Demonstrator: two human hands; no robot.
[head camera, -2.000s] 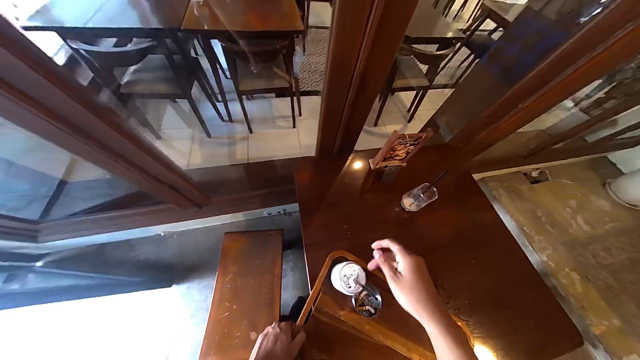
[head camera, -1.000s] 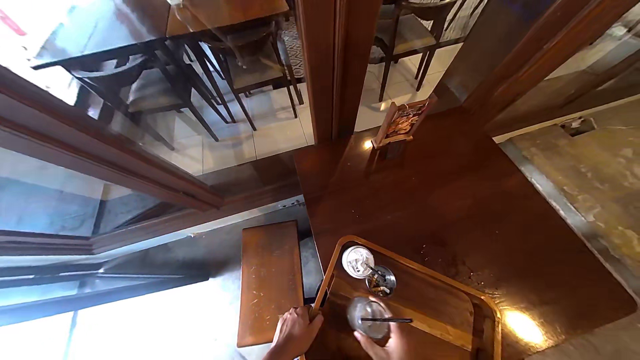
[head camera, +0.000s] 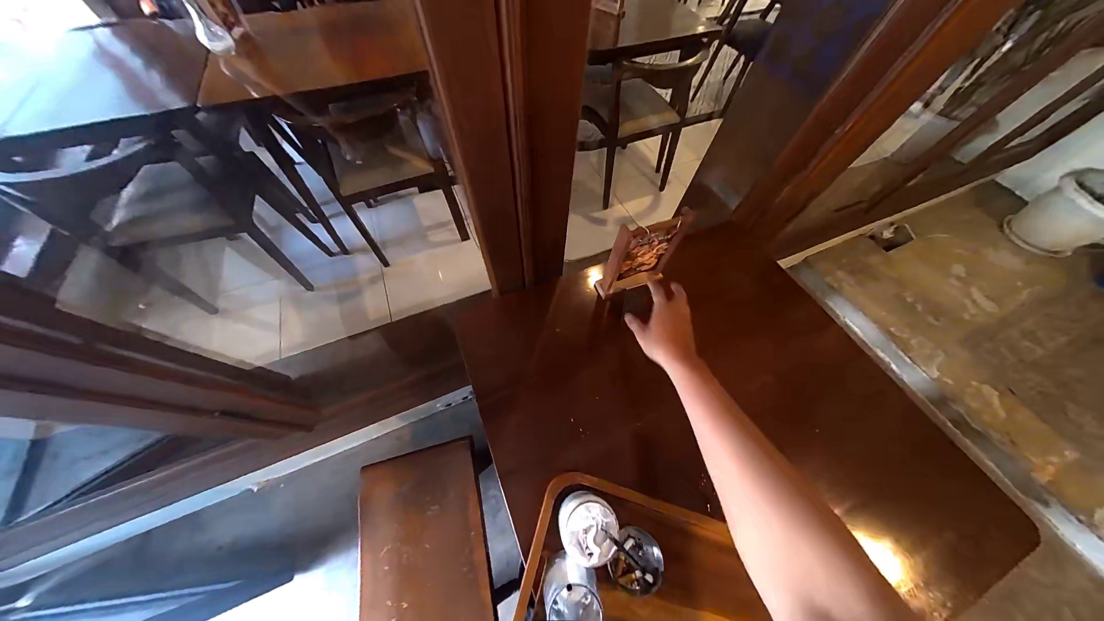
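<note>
My right hand (head camera: 666, 325) reaches over the dark wooden table (head camera: 604, 397), its fingers at the lower edge of a wooden-framed table sign (head camera: 645, 252) with a picture on it; whether they touch it is unclear. Near the bottom, a wooden tray (head camera: 690, 526) with a raised rim holds a cup with white contents (head camera: 588, 528), a clear glass (head camera: 572, 595) and a round glass ashtray (head camera: 636, 561) with butts in it. My forearm covers part of the tray. My left hand is out of view.
A wooden bench (head camera: 423, 526) stands left of the table. Window frames with a thick wooden post (head camera: 509, 138) rise behind the table; chairs (head camera: 371, 155) and other tables show beyond the glass. A white pot (head camera: 1061, 211) sits at the far right.
My right hand has gone from the glass on the tray to the table sign. The glass, first standing on the table near the sign, is now on the tray. My left hand has left the view.
</note>
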